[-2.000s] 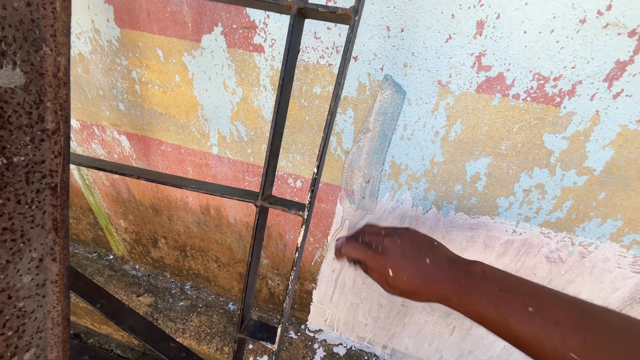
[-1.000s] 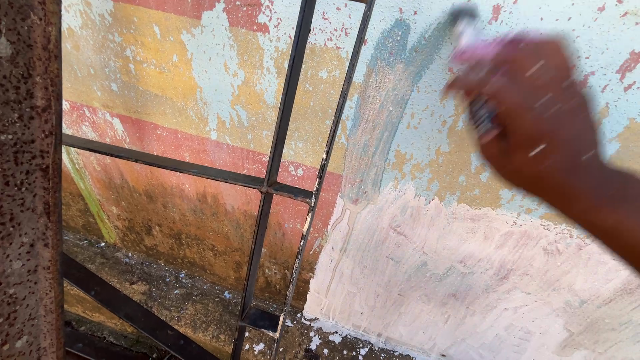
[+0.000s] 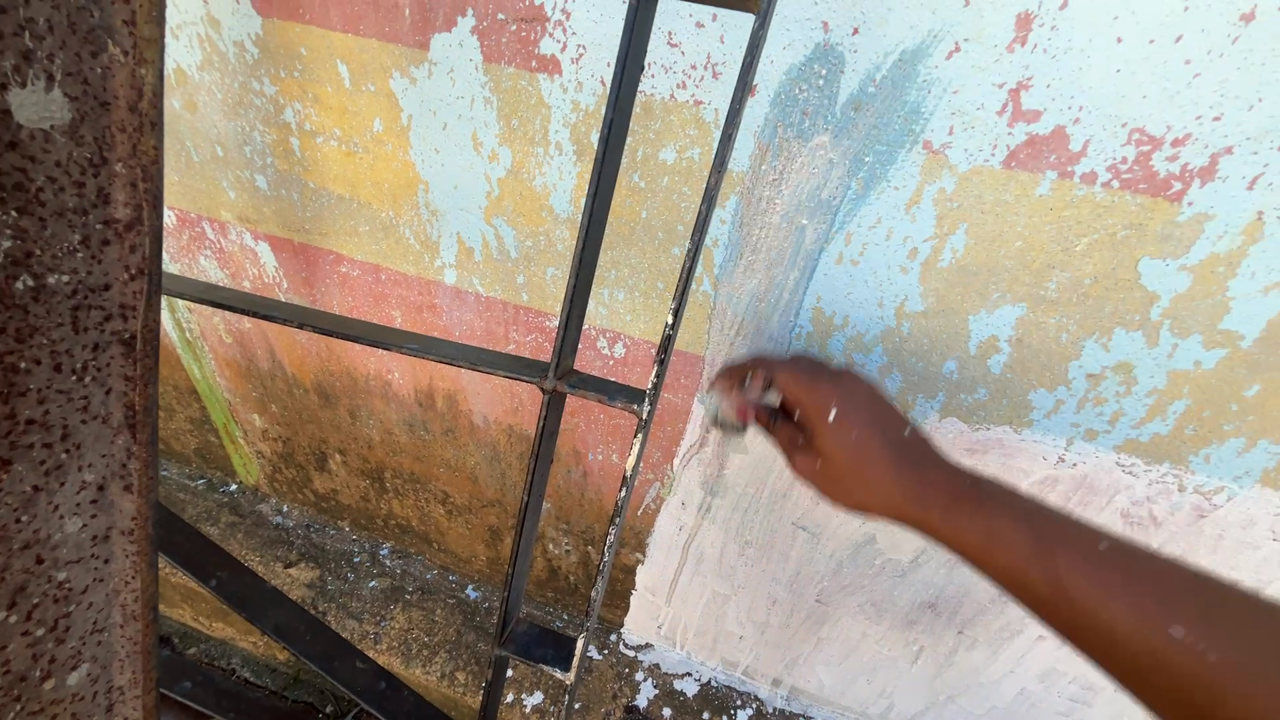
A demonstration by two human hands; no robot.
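My right hand (image 3: 830,430) is closed around a paintbrush (image 3: 740,405), blurred and mostly covered by the fingers. The brush is at or close to the peeling painted wall (image 3: 1060,290), just above the top left of a whitish painted area (image 3: 820,580). Wet-looking grey-blue strokes (image 3: 780,220) run up the wall from the hand and fork into two at the top. White specks of paint dot my hand and forearm. My left hand is out of view.
A black metal frame (image 3: 350,330) of crossing bars stands in front of the wall, left of my hand. A rusty, speckled metal post (image 3: 75,400) fills the left edge. A dirty ledge (image 3: 330,570) runs along the wall's foot.
My right hand went from the left edge of the whitish area to the upper right, then came back down left. The grey-blue patch has widened and gained a second branch.
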